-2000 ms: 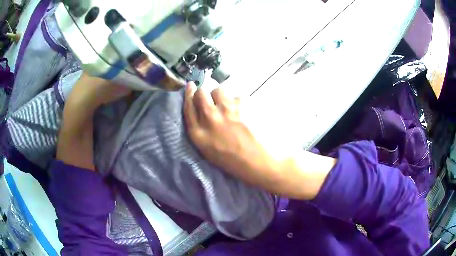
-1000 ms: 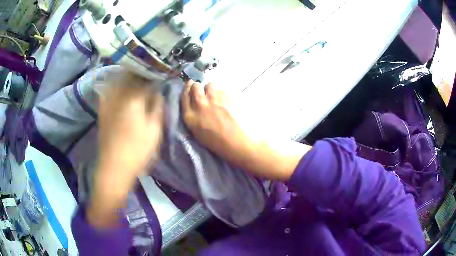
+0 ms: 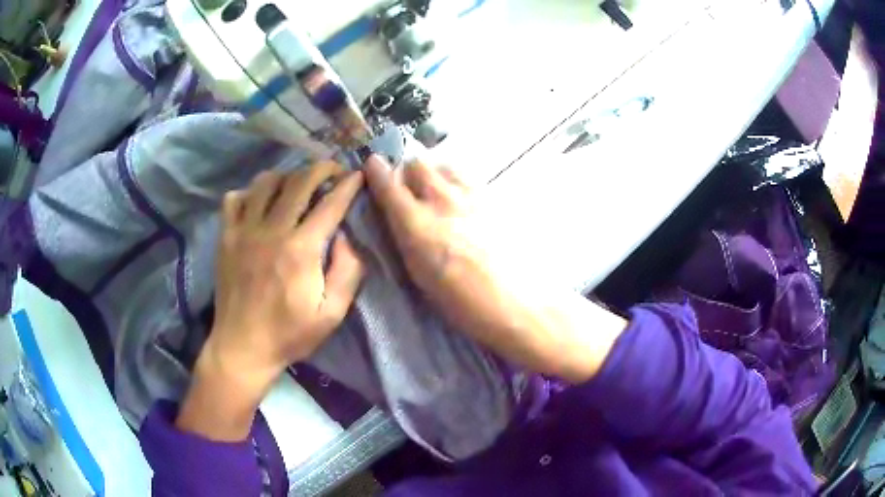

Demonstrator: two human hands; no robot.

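The grey-lilac garment (image 3: 417, 379) with purple seam lines lies under and in front of the white sewing machine head (image 3: 228, 58) and spreads to the left. My left hand (image 3: 281, 267) lies on the garment, its fingertips pinching the cloth just in front of the needle area (image 3: 361, 146). My right hand (image 3: 427, 228) holds the garment's edge beside it, fingertips close to the presser foot. The two hands are nearly touching at the fingertips. The cloth under the fingers is hidden.
Small snips (image 3: 611, 123) lie on the white machine table (image 3: 543, 194) to the right. Dark purple garments (image 3: 747, 291) and shiny plastic (image 3: 776, 160) are beyond its curved right edge. A blue strip (image 3: 58, 403) runs along the lower left.
My left hand came out from behind the machine head, across the cloth, and now pinches it beside my right hand. The garment's left part has shifted and lies more spread out.
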